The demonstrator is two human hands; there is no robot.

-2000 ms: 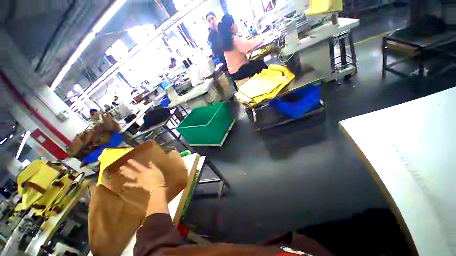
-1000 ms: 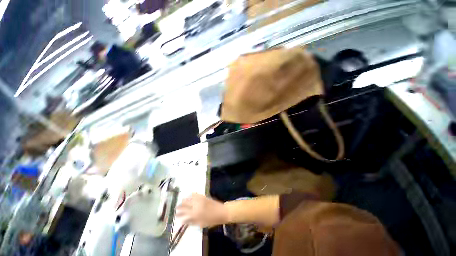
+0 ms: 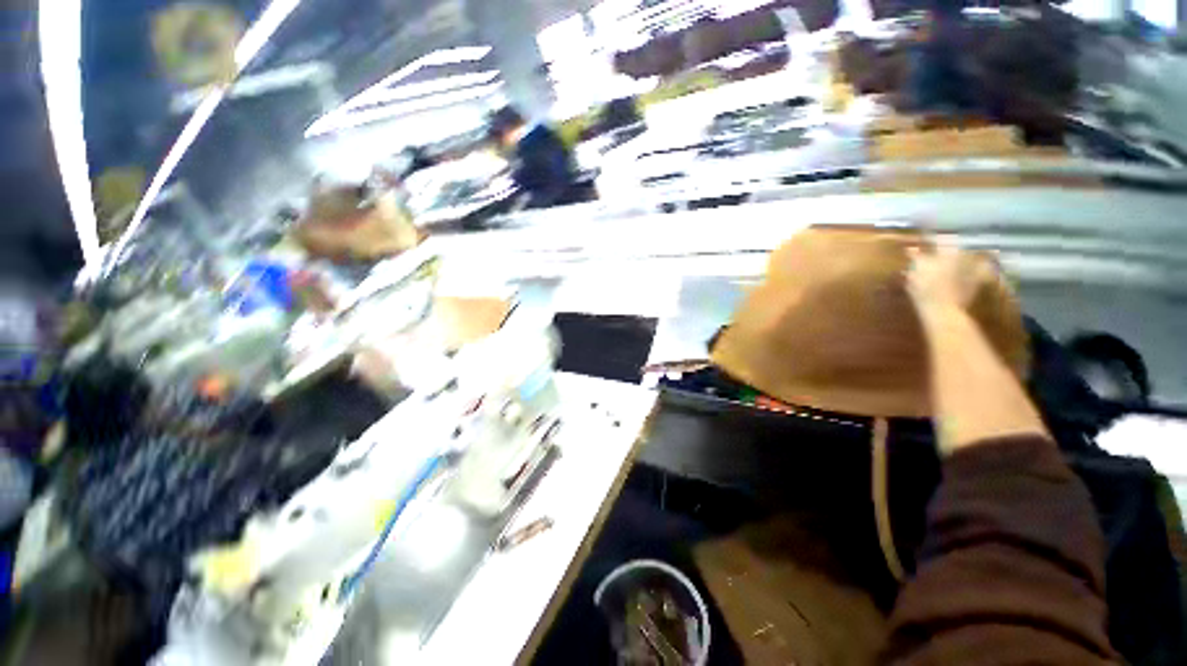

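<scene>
A brown bag [image 3: 833, 325] lies on a dark support right of the sewing table, with one thin handle hanging down from its near edge. My right hand [image 3: 950, 276] reaches up from the lower right and touches the bag's upper right part. The hand is blurred, so I cannot tell whether its fingers are closed on the bag. My left hand is not in view.
The white sewing table [image 3: 592, 488] with a blurred machine is at the left. Thread snips [image 3: 525, 533] lie near its edge. A white-rimmed scrap bucket [image 3: 655, 618] is below. A person [image 3: 536, 159] sits farther back.
The view has swung to the right. My right hand has left the sewing table beside the machine and is now at the brown bag.
</scene>
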